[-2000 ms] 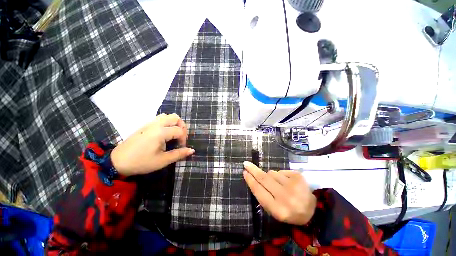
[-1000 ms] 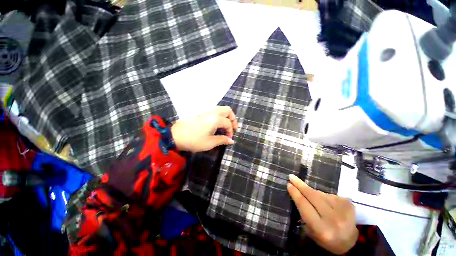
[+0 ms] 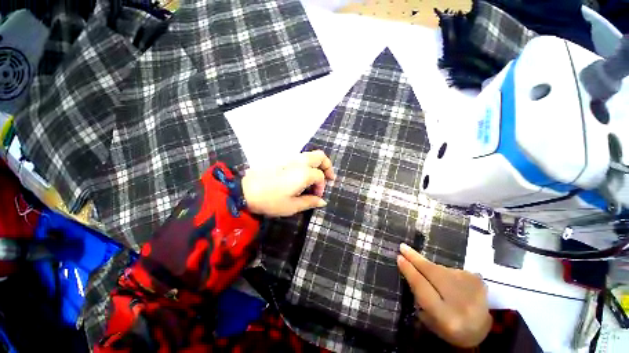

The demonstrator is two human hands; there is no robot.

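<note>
A plaid panel (image 3: 365,165) with a pointed top lies on the white table, its right side reaching under the sewing machine head (image 3: 510,131). My left hand (image 3: 290,185) is on the panel's left edge, fingers curled and thumb tip against the cloth. My right hand (image 3: 448,293) holds the lower right part down with its fingertips; its thumb is hidden. A narrow dark strip shows just above the right fingertips. Dark cloth shows along the panel's left and lower edges. The needle and presser foot cannot be made out.
More plaid pieces (image 3: 165,117) lie at the left. A dark fringed cloth (image 3: 458,52) is behind the machine. A red-and-black item (image 3: 585,270) and a slim metal tool (image 3: 588,320) lie right of the machine bed. A blue bin or cloth (image 3: 65,265) is at lower left.
The view has swung to the left, so the machine and panel appear further right than two seconds ago. Both hands keep nearly the same places on the panel.
</note>
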